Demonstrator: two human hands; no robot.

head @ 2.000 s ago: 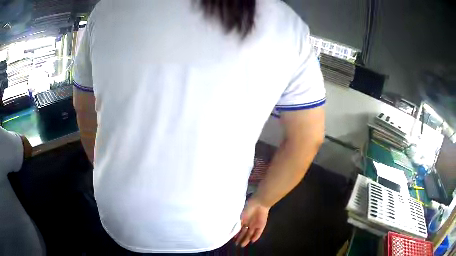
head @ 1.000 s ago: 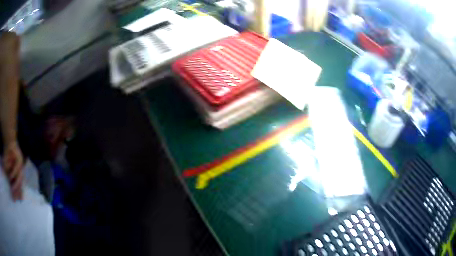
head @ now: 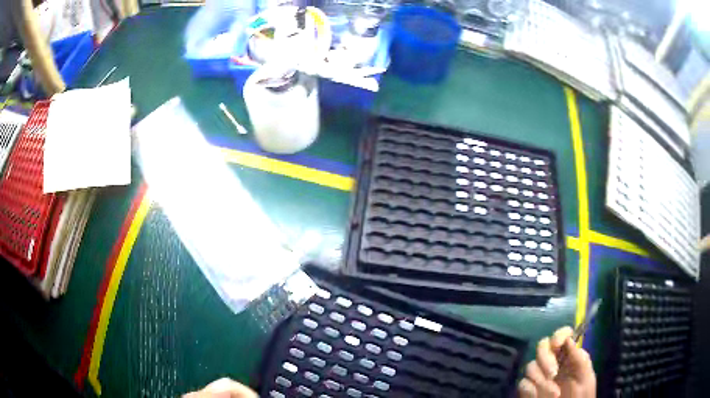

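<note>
A black blister tray [head: 459, 354] lies at bottom centre, with pale-faced parts in its left pockets and bare pockets at right. A second black tray [head: 412, 202] lies behind it, with pale parts in its right columns. My right hand [head: 557, 365] is at the front tray's right edge, closed around thin tweezers [head: 590, 320] that point up and away. My left hand [head: 222, 389] is mostly cut off by the bottom edge, left of the front tray; its fingers are hidden. A clear adhesive sheet [head: 159, 303] lies on the mat at left.
A glaring clear bag [head: 214, 206] and clear scraps [head: 272, 308] lie left of the trays. A white bottle [head: 282, 110] stands behind, near blue bins [head: 424, 43]. A red tray [head: 25, 183] and white paper [head: 88, 138] are at left. Another black tray [head: 654, 334] and white boards [head: 652, 183] are at right.
The view has swung from the standing person in white to the bench and its trays. Both my hands have come into the picture, the right one with tweezers.
</note>
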